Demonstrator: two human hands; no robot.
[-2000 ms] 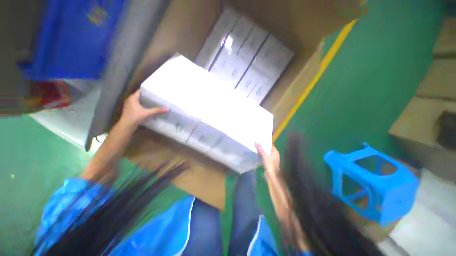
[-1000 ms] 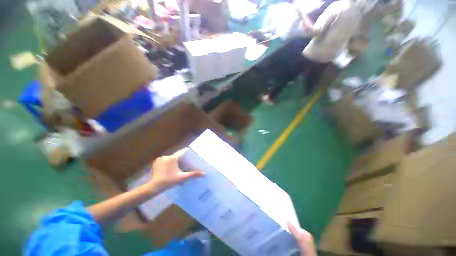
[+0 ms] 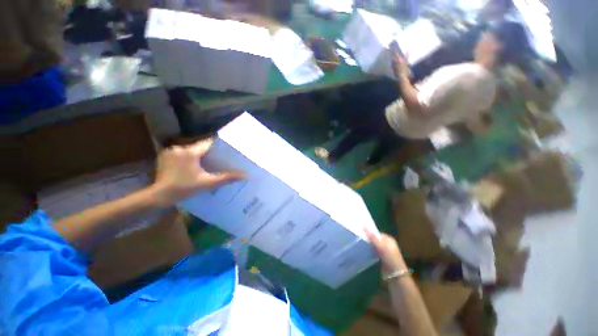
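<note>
A row of several white product boxes (image 3: 288, 210) is held in the air, pressed together between both hands, tilted down to the right. Small dark print shows on their near faces. My left hand (image 3: 190, 172) grips the left end, thumb over the near face. My right hand (image 3: 387, 252) holds the right end; its fingertips show at the corner and the rest is partly hidden by the boxes. The large brown shipping carton (image 3: 141, 252) is open at the lower left with white boxes inside.
Another row of white boxes (image 3: 210, 56) stands on the green bench (image 3: 239, 100). A person (image 3: 452, 98) bends at the bench with a white box (image 3: 372, 42). Brown cartons with white paper (image 3: 459, 223) lie at the right. A blue bin (image 3: 33, 97) is at the left.
The held row has come up out of the shipping carton and away from it. The view has turned toward the bench, and the stool is out of view. Both hands keep their hold.
</note>
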